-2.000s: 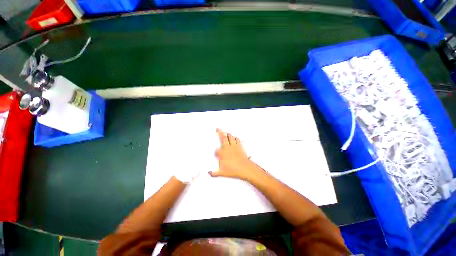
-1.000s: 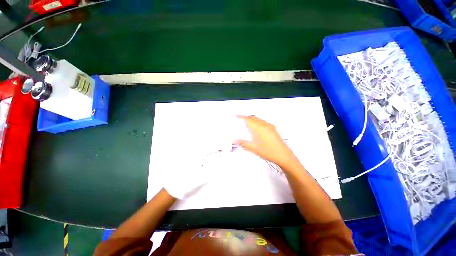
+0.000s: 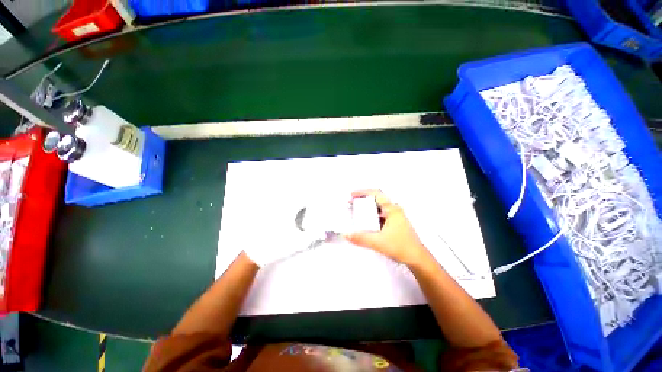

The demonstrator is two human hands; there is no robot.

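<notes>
My bare right hand (image 3: 392, 231) holds a small white block (image 3: 365, 214) between thumb and fingers, over the middle of the white sheet (image 3: 290, 294). My left hand (image 3: 279, 243), in a white glove, is just left of it over the sheet. The glove blends into the sheet, so its fingers and anything in them cannot be made out. A thin white cord with a connector (image 3: 470, 277) lies at the sheet's lower right edge.
A large blue bin (image 3: 501, 171) of white corded units stands at right, two cords hanging over its side. At left are white bottles (image 3: 109, 149) in a small blue tray (image 3: 152, 174) and a red bin (image 3: 40, 225). A pale rail (image 3: 290, 126) runs behind the sheet.
A white block now shows in my right hand, whose fingers have closed around it. My gloved left hand has moved up and right, closer to my right hand.
</notes>
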